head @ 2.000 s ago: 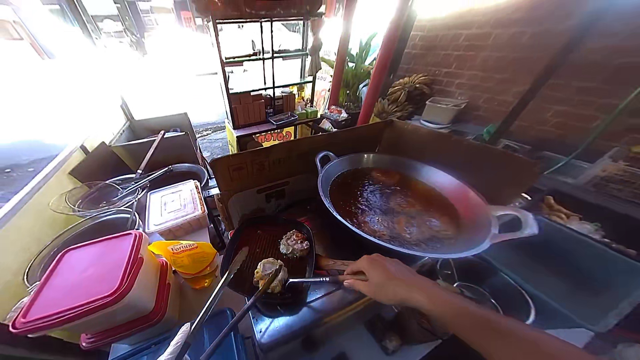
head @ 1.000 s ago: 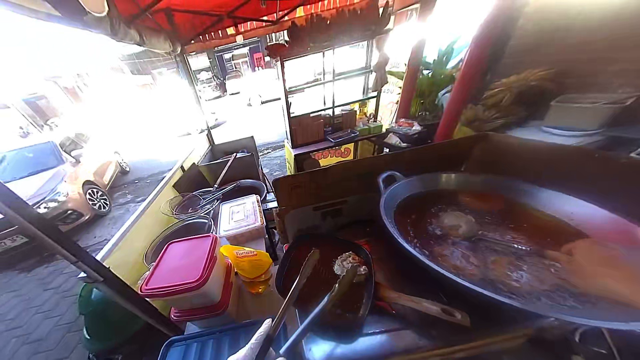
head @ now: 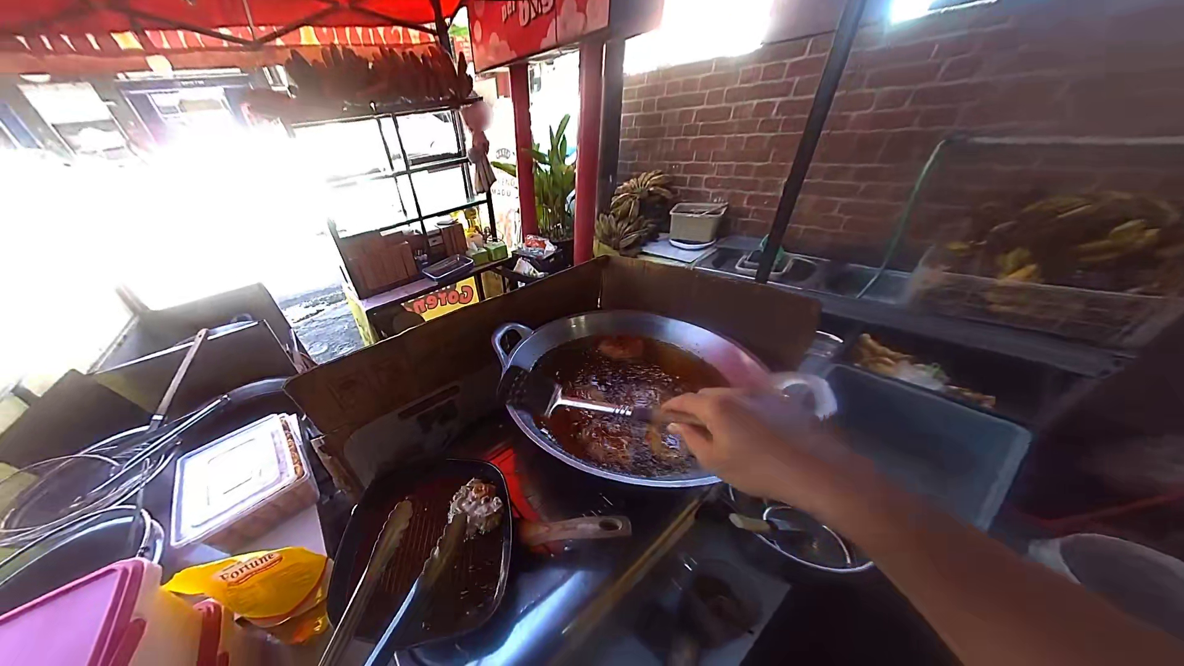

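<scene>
My right hand (head: 731, 435) grips the handle of a metal cooking utensil (head: 601, 407), a ladle or turner, above a large metal wok (head: 731, 356). Its head points left, near the wok's left wall. Brown frying oil (head: 592, 365) bubbles around several pieces of food, partly hidden by my hand. Metal tongs (head: 407, 606) rise from the bottom edge, their arms spread over a dark square grill pan (head: 504, 564). One tip touches a lump of pale coated food (head: 476, 507) in the pan. My left hand is not in view.
Cardboard shields (head: 407, 398) stand behind the wok. A lidded plastic box (head: 231, 481), a yellow oil pouch (head: 259, 583) and a pink-lidded container (head: 74, 615) are at left. A grey tray (head: 925, 444) and fried food (head: 888, 361) lie right. The grill pan's handle (head: 578, 529) points toward the wok.
My right hand has moved from beside the grill pan to over the wok. One of the two food lumps has left the pan; a second ago a pale lump was in the oil. The view has shifted.
</scene>
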